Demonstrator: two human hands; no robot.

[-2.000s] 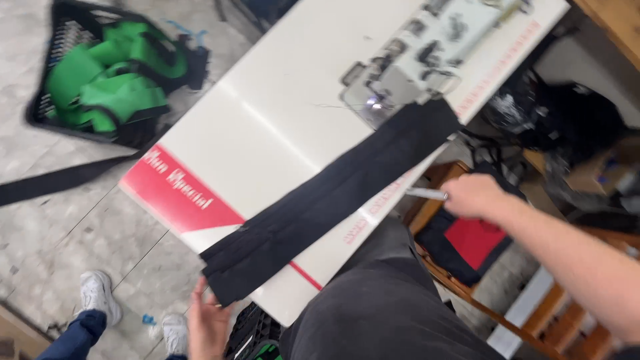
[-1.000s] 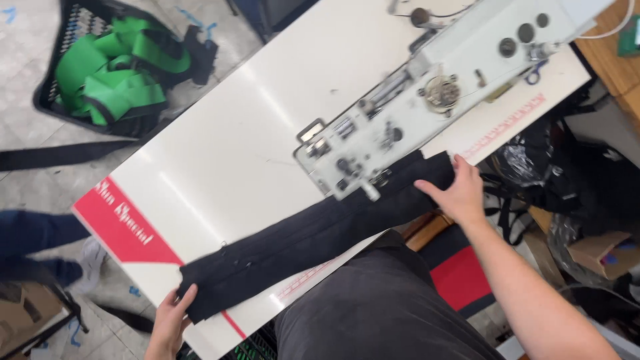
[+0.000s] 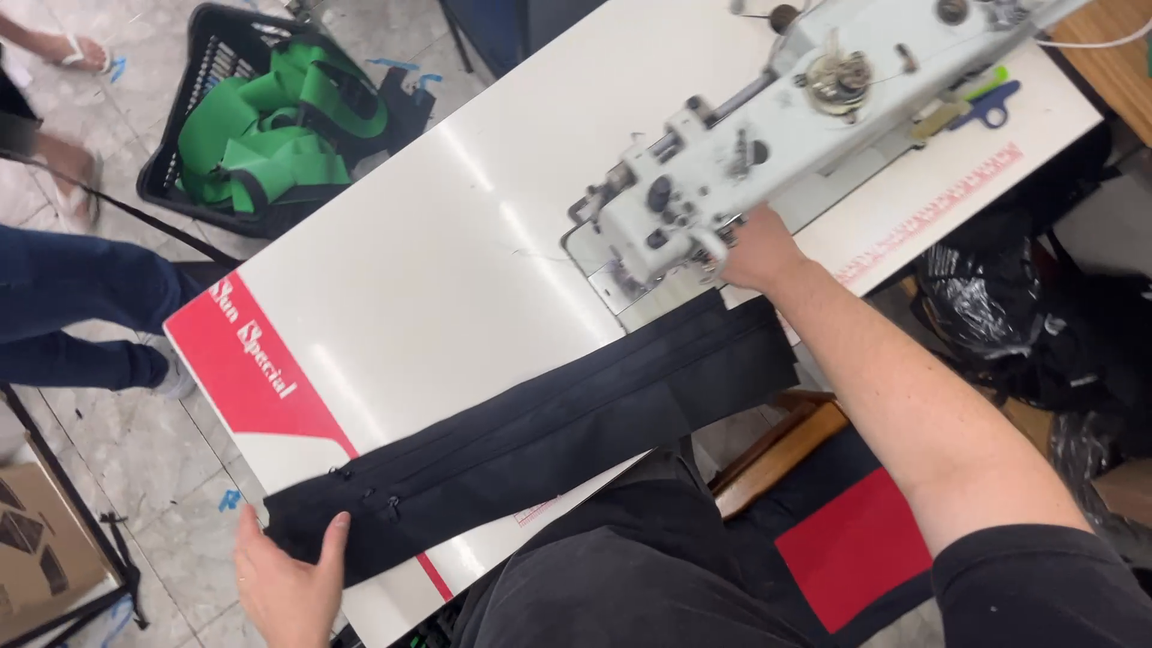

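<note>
A long black fabric panel (image 3: 540,405) with zippers and small zipper pulls lies along the near edge of the white sewing table (image 3: 432,261). At its left end my left hand (image 3: 292,576) holds the fabric between thumb and fingers. Beyond the panel's other end, my right hand (image 3: 760,252) reaches in beside the needle area of the industrial sewing machine (image 3: 747,144); its fingertips are partly hidden behind the machine head, so what they touch cannot be told.
Left of the table a black plastic basket (image 3: 162,171) holds green webbing. Other people's legs (image 3: 81,306) are at the far left. Blue thread snips (image 3: 990,108) lie behind the machine. A wooden seat edge (image 3: 778,450) and black plastic bags (image 3: 981,288) are at the right.
My right hand has left the panel's right end, which it touched one second ago, and is now at the machine head. The panel's right end no longer lies under the machine head.
</note>
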